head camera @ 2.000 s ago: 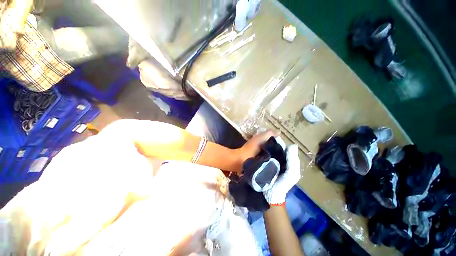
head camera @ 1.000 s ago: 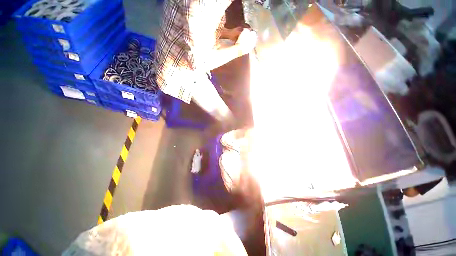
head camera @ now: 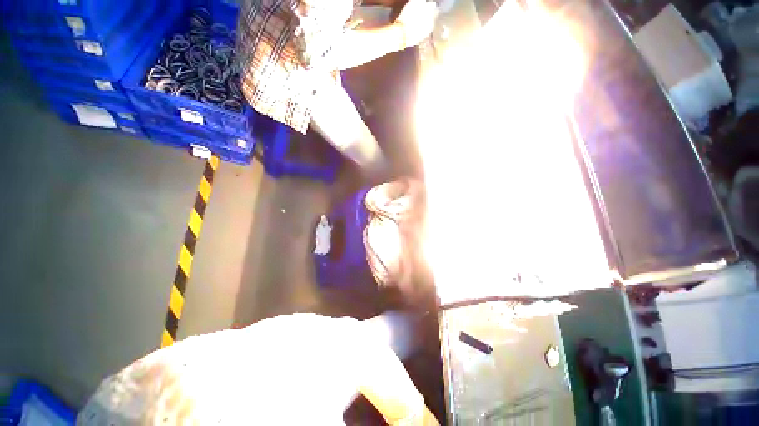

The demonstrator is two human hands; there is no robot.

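Neither of my hands is in view; a bare forearm of mine runs off the bottom edge, overexposed. The brown bench board (head camera: pixel 512 362) stands at the bottom right of centre. A short dark flat bar (head camera: pixel 475 343) lies on it near its left edge. A small pale lump (head camera: pixel 552 356) sits near its right edge. Thin sticks (head camera: pixel 523 408) lie at the bottom of the board. A black and silver assembly (head camera: pixel 605 370) lies on the green belt (head camera: pixel 581 324) beside the board.
A glaring white bench section (head camera: pixel 508 191) lies beyond the board. A person in a checked top (head camera: pixel 275 71) sits at its left side. Blue crates (head camera: pixel 187 116), one with dark rings, stand upper left. Yellow-black tape (head camera: pixel 187 250) crosses the floor. A blue crate (head camera: pixel 345 250) stands below the bench.
The view has swung left and up from my lap and bench, and both hands have left it. Since one second ago it has shifted slightly, showing more board and the black assembly on the belt.
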